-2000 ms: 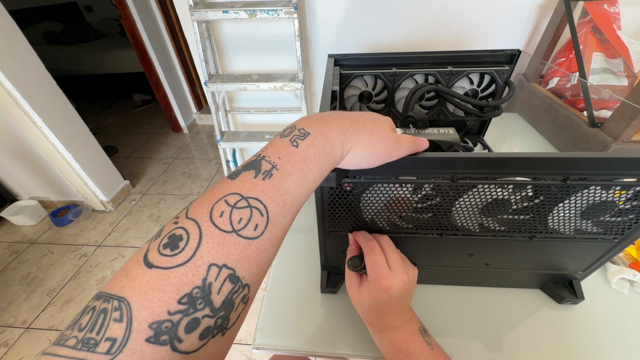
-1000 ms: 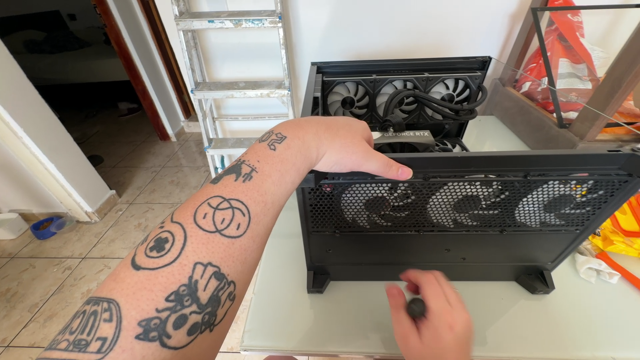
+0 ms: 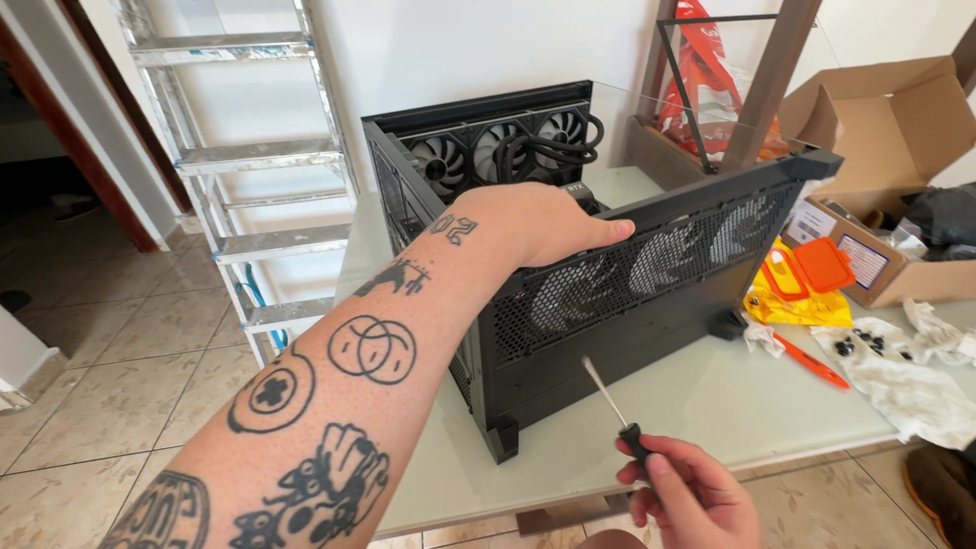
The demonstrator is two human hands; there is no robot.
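Observation:
A black computer case (image 3: pixel 610 343) lies on its side on a glass-topped table, its vented face with fans toward me. My left hand (image 3: pixel 541 225) grips the upper edge of that face, thumb outside and fingers hidden inside. My right hand (image 3: pixel 686 488) holds a screwdriver (image 3: pixel 608 391) by its black handle, in front of the case, with the shaft pointing up and left toward the lower panel. Whether the tip touches the panel, I cannot tell. Inside the case, a radiator with fans (image 3: pixel 496 152) and black tubes shows behind my left hand.
An aluminium stepladder (image 3: pixel 252 156) stands left of the table (image 3: pixel 732 419). On the right are a yellow wipes pack (image 3: pixel 797 301), an orange tool (image 3: pixel 812 362), small black parts (image 3: pixel 873 343) on crumpled tissue (image 3: pixel 907 389), and an open cardboard box (image 3: pixel 907 274). A red plastic bag (image 3: pixel 705 91) sits behind.
The case has turned so its vented face slants away to the right. My right hand now holds the screwdriver with its shaft in sight. The view has shifted right.

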